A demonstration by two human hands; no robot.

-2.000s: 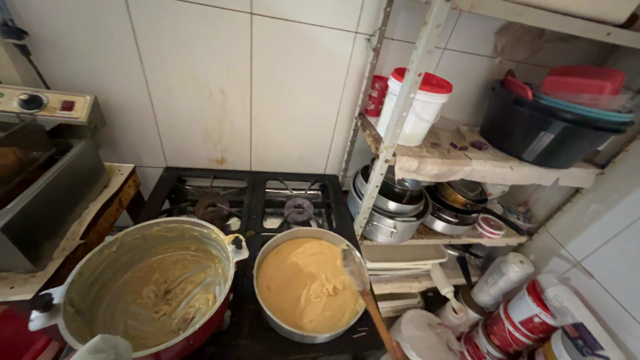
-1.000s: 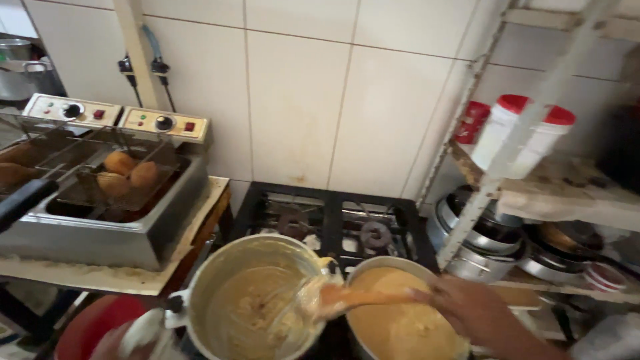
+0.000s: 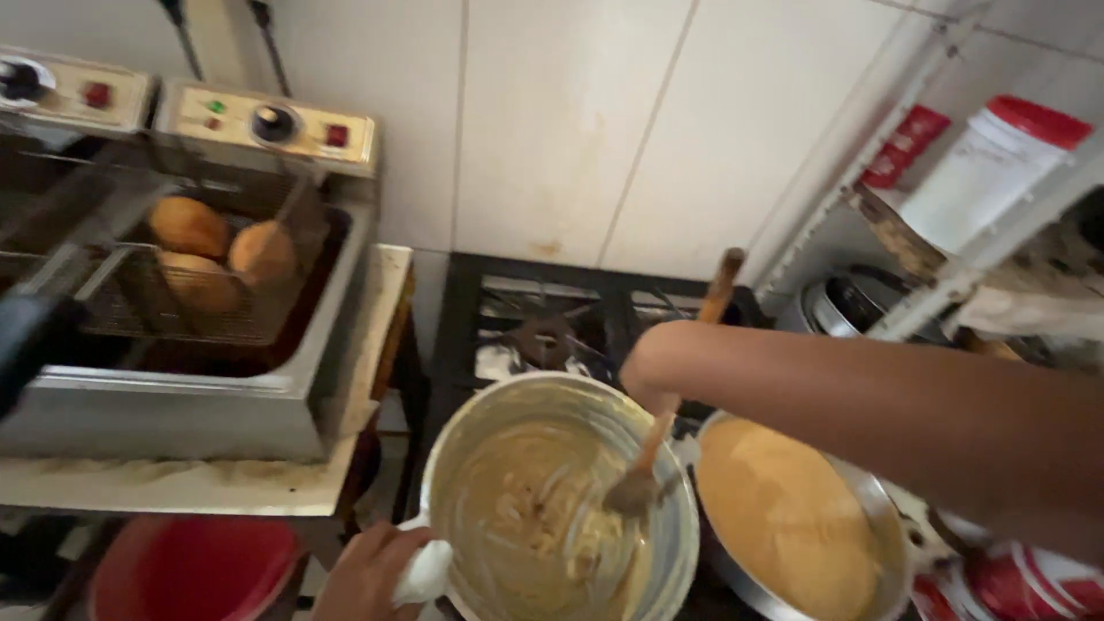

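Note:
My right hand (image 3: 657,366) grips the shaft of a wooden spoon (image 3: 721,285), whose bowl rests in the creamy mixture inside a large metal pot (image 3: 686,552) on the stove. At the pot's left side, my left hand (image 3: 371,569) is closed on the pot's handle, with a white cloth or plastic (image 3: 424,572) at the grip. Right of that pot stands a metal pan (image 3: 893,535) holding smooth orange-yellow batter (image 3: 780,517); my right forearm passes over its far edge.
A deep fryer (image 3: 207,423) stands left, its wire basket holding several browned fried pieces (image 3: 191,226). Below it is a red basin (image 3: 207,569). The black stove (image 3: 552,267) meets a tiled wall. At right, a metal shelf rack holds a white bucket with a red lid (image 3: 992,172) and stacked pans.
The spoon, over the pot's right rim a second ago, now stands steeply with its bowl in the mixture. Two seconds ago it leaned in the batter pan. The view has swung left.

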